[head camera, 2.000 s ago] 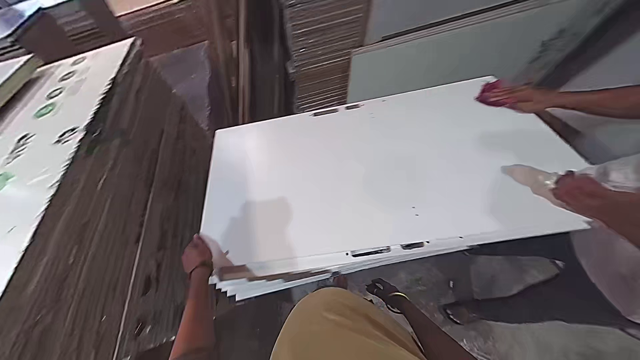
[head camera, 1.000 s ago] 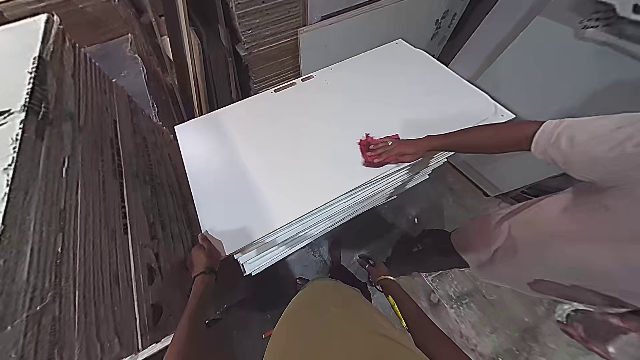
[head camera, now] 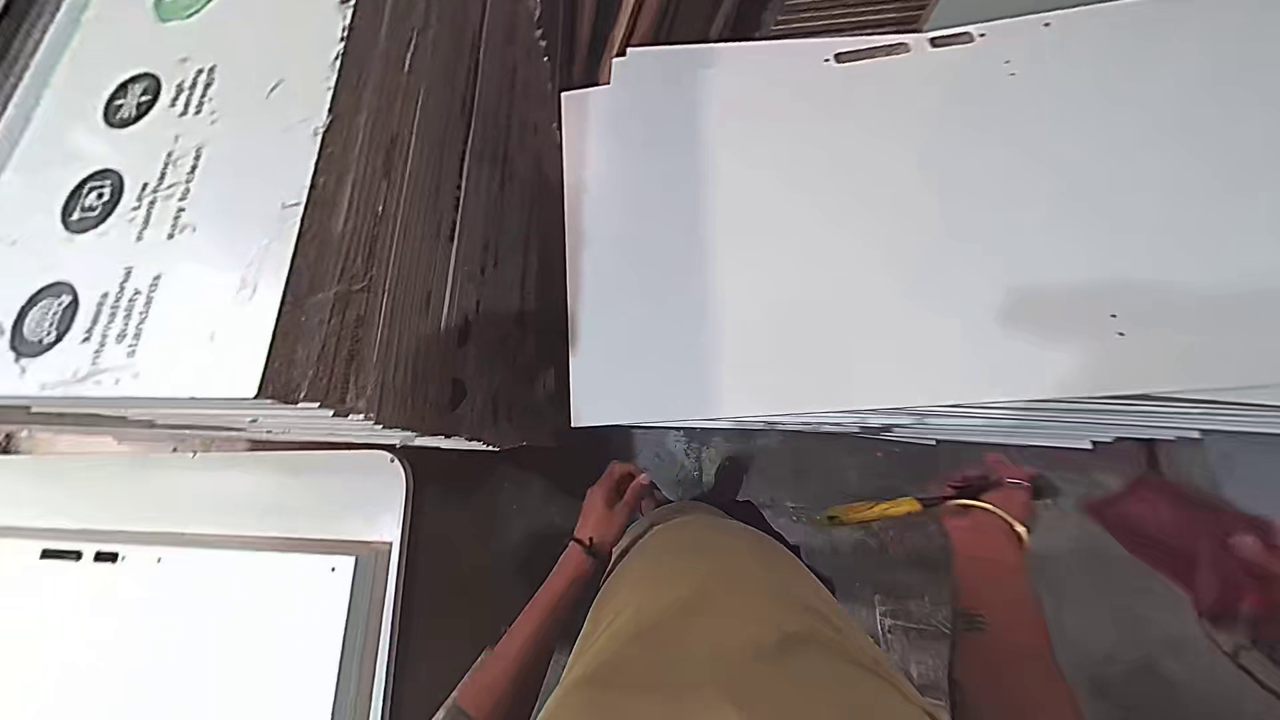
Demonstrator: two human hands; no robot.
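White rectangular panels (head camera: 880, 220) lie in a stack at the upper right, the top one with slots and small holes near its far edge. My left hand (head camera: 612, 503) is off the stack, below its near left corner and close to my body; its fingers are curled, and whether anything is in them is unclear. Below the stack's near edge, my right hand (head camera: 995, 495) is closed around a slim tool (head camera: 870, 512) with a yellow part pointing left. That hand is blurred and the tool's kind is not clear.
A tall stack of dark-edged boards (head camera: 400, 220) with a printed white top stands at the left. A white panel in a rounded frame (head camera: 200, 490) lies at the lower left. At the right edge, a co-worker's blurred hand is at a red cloth (head camera: 1180, 540).
My left hand has let go of the panel stack's corner and moved in beside my body. The co-worker's red cloth has come off the top panel. The view has shifted.
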